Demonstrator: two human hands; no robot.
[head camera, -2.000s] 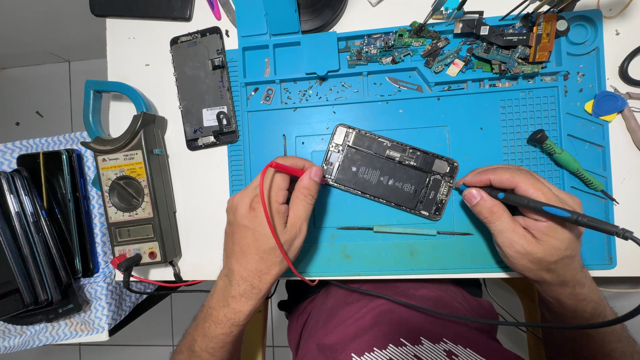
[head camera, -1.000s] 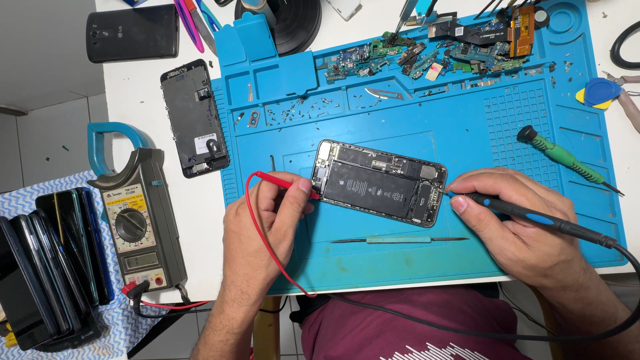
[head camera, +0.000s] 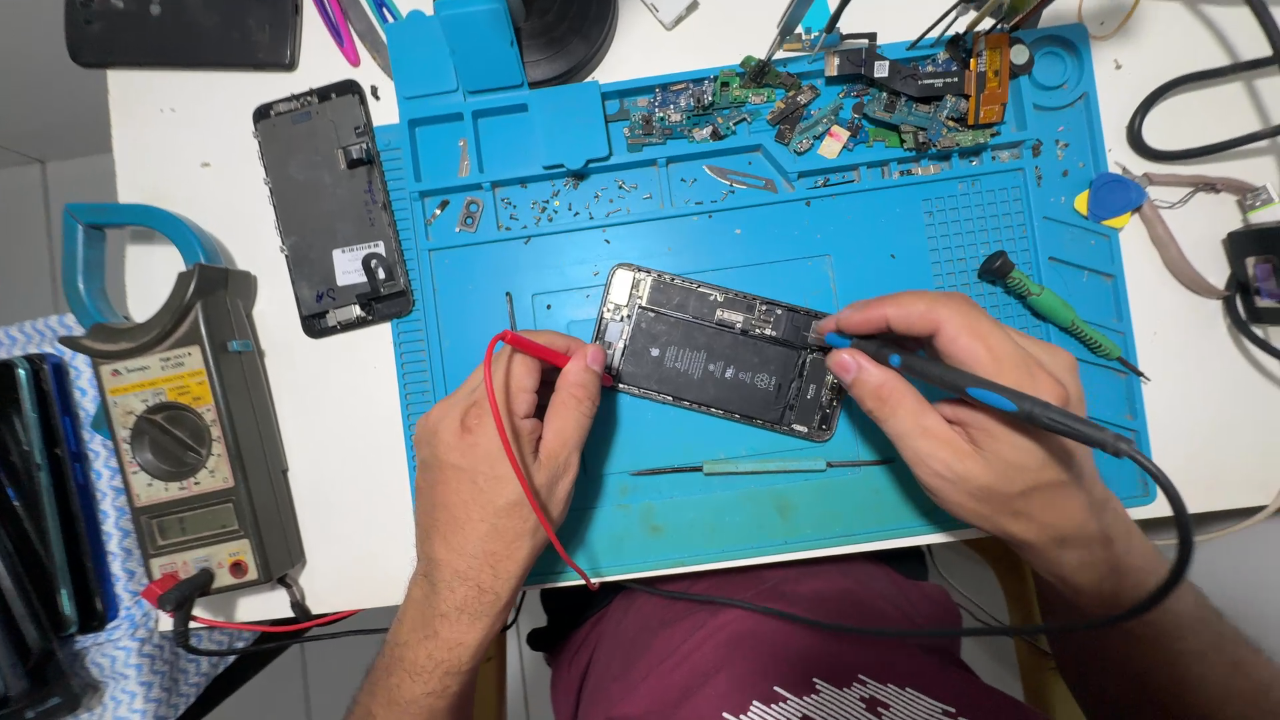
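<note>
An opened smartphone body (head camera: 720, 355), its battery and boards exposed, lies tilted over the blue silicone repair mat (head camera: 480, 280). My left hand (head camera: 510, 430) grips a red test probe (head camera: 540, 348) at the phone's left end; the probe's tip is mostly hidden by my thumb. In my right hand (head camera: 960, 410) is a black and blue test probe (head camera: 960, 385), pointed at the phone's upper right part, its tip hidden by my fingers. Below the phone lies a thin double-ended tool with a green handle (head camera: 765, 467). A clamp multimeter (head camera: 190, 430) with leads plugged in lies at the left.
A detached phone screen assembly (head camera: 330, 210) lies left of the mat. Small screws (head camera: 570, 200), a scalpel blade (head camera: 740, 178) and circuit boards (head camera: 690, 110) fill the mat's upper trays. A green screwdriver (head camera: 1060, 315) and pliers (head camera: 1170, 230) lie at the right; several phones (head camera: 60, 480) are at the far left.
My right hand has moved the black and blue probe from the phone's right end to its upper right part. My left hand stays at the left end with the red probe.
</note>
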